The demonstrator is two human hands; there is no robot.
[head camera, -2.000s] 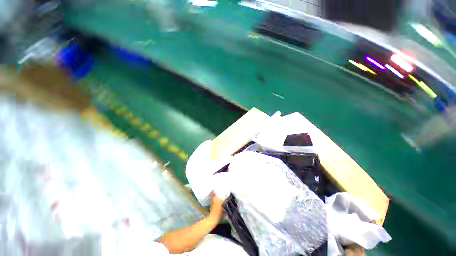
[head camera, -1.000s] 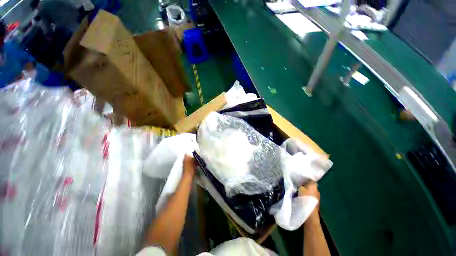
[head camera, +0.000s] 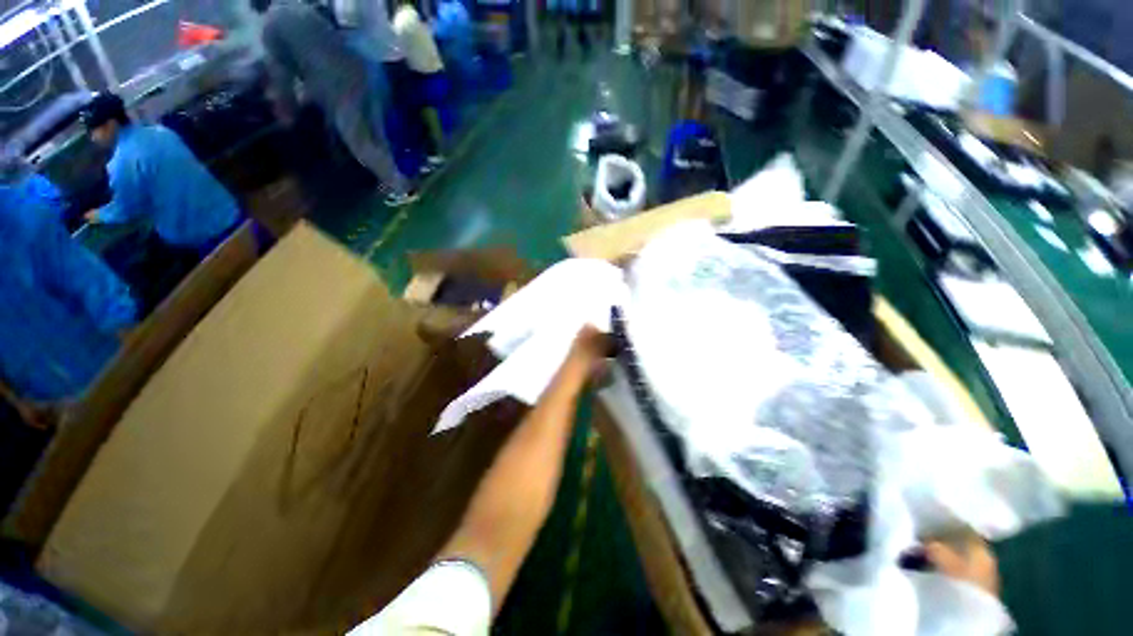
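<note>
An open brown carton (head camera: 646, 497) is held in front of me, tilted, its flaps up. Clear crinkled plastic (head camera: 733, 360) lies on top of glossy black film (head camera: 758, 565) inside it. White foam sheets (head camera: 541, 326) hang over its left and right edges. My left hand (head camera: 594, 354) grips the carton's left edge by the foam. My right hand (head camera: 963, 565) is at the right edge, blurred and partly covered by the white foam, gripping there.
A large open brown carton (head camera: 236, 435) stands at left, with a smaller open box (head camera: 466, 267) beyond it. Workers in blue (head camera: 174, 180) are at the left. A blue stool (head camera: 691, 149) and a white-lined bin (head camera: 618, 184) are ahead. A line bench with a metal rail (head camera: 994, 236) runs along the right.
The view has swung and moved forward along the aisle. The wrapped white stack has left the view, and the large carton is now close at left. Both hands still hold the carried carton.
</note>
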